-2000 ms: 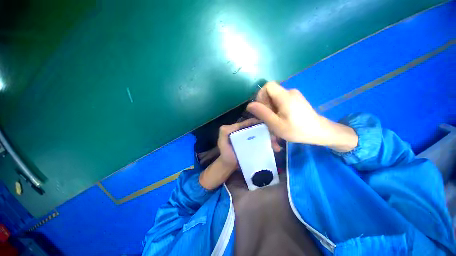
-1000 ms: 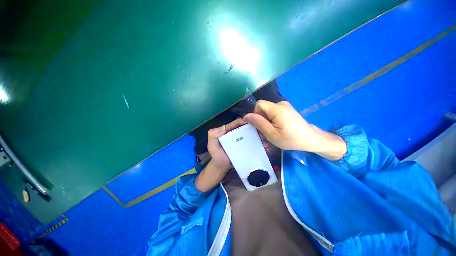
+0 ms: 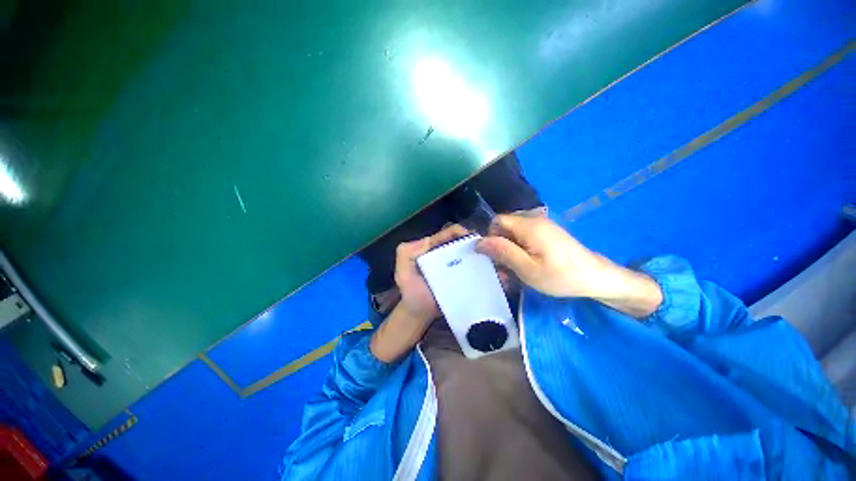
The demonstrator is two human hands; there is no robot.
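A white smartphone [image 3: 472,292] lies close to my lap, its large round black camera area towards me and a small dark logo at the far end. My left hand [image 3: 414,287] holds the phone along its left side. My right hand [image 3: 554,260] is at the phone's far right corner, thumb and fingers pinched together. A thin clear strip [image 3: 483,204] sticks up from my right fingertips; its lower end is hidden by the fingers.
The glossy green belt [image 3: 235,131] spans the far side, with a thin light sliver [image 3: 239,197] and small dark specks on it. A curved metal rail [image 3: 52,324] and a small yellowish piece [image 3: 58,377] are at left. A grey-white container wall [image 3: 798,293] is at right.
My right hand has come down from above the belt's edge to the phone's far corner. The phone has shifted slightly left and stays in my left hand.
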